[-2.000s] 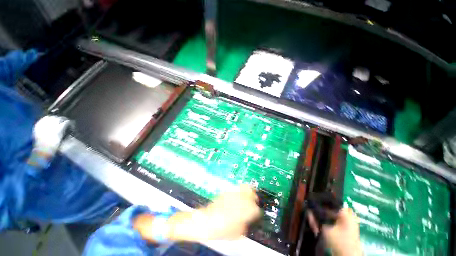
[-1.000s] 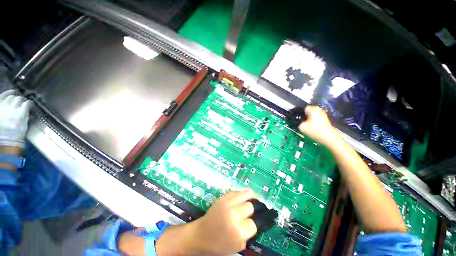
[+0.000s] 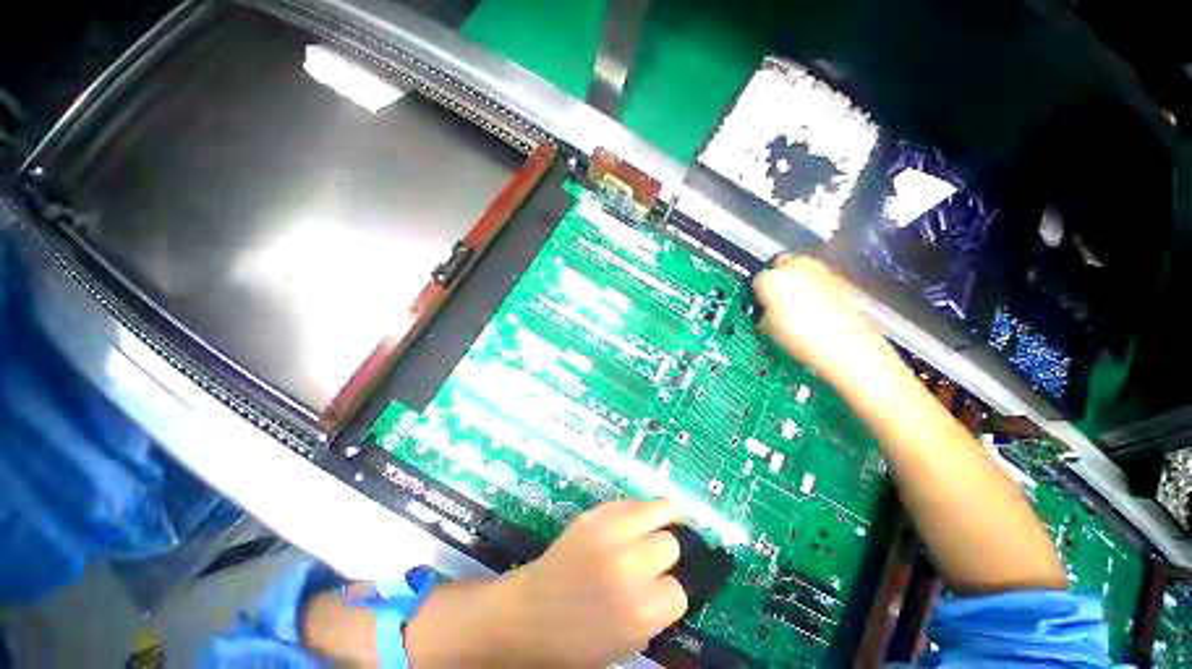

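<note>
A green circuit board (image 3: 614,379) lies in a black carrier (image 3: 416,494) with reddish-brown crossbars. My left hand (image 3: 608,575) is over the board's near edge, fingers bent, with black covering at the fingertips; whether it holds a part cannot be told. My right hand (image 3: 804,307) reaches to the board's far edge, fingers bent down, with black at the fingertips. Its fingertips are mostly hidden, and any part in them cannot be seen. A light-blue band (image 3: 392,630) is on my left wrist.
Behind the far rail (image 3: 484,85) are bins with white pieces (image 3: 788,150), dark-blue cylinders (image 3: 931,248) and tiny blue components (image 3: 1030,353). A shiny metal plate (image 3: 301,209) lies left of the board. Another board (image 3: 1092,536) is at the right. A blue sleeve (image 3: 66,431) shows at left.
My right hand moved from over the gap right of the board to its far edge, then slightly nearer the wearer. My left hand stays near the front edge. The neighbour's white glove left view.
</note>
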